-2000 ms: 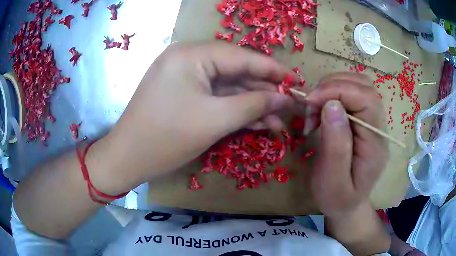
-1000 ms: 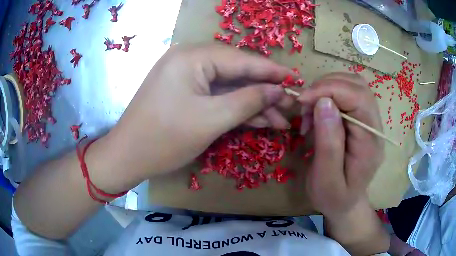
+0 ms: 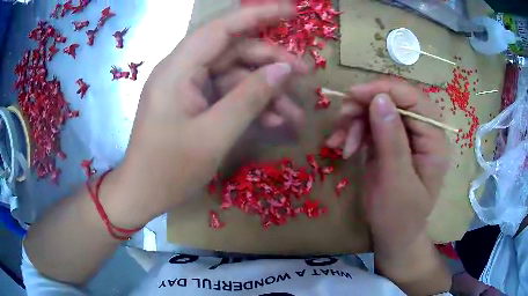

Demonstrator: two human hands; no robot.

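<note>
My right hand [image 3: 399, 144] holds a thin pale stick [image 3: 425, 119] between thumb and forefinger, its tip pointing left. A small red figure piece [image 3: 322, 98] is at or just below the tip; I cannot tell if they touch. My left hand [image 3: 202, 110] is raised over the board to the left, blurred, fingers apart, with no piece visible in it. A pile of red figure pieces [image 3: 266, 191] lies on the brown cardboard work board [image 3: 347, 225] below the hands. Another pile [image 3: 307, 26] lies behind my left fingers.
A white cap [image 3: 403, 46] with a stick in it sits on a cardboard piece [image 3: 365, 49]. Small red bits [image 3: 461, 92] are scattered at right, near plastic bags [image 3: 503, 167]. More red pieces [image 3: 40, 104] lie on the shiny tabletop at left. A white bottle [image 3: 492, 37] is top right.
My left hand has moved up and left, away from the stick tip, and its fingers have spread. A red piece now shows by the tip. The view has shifted slightly.
</note>
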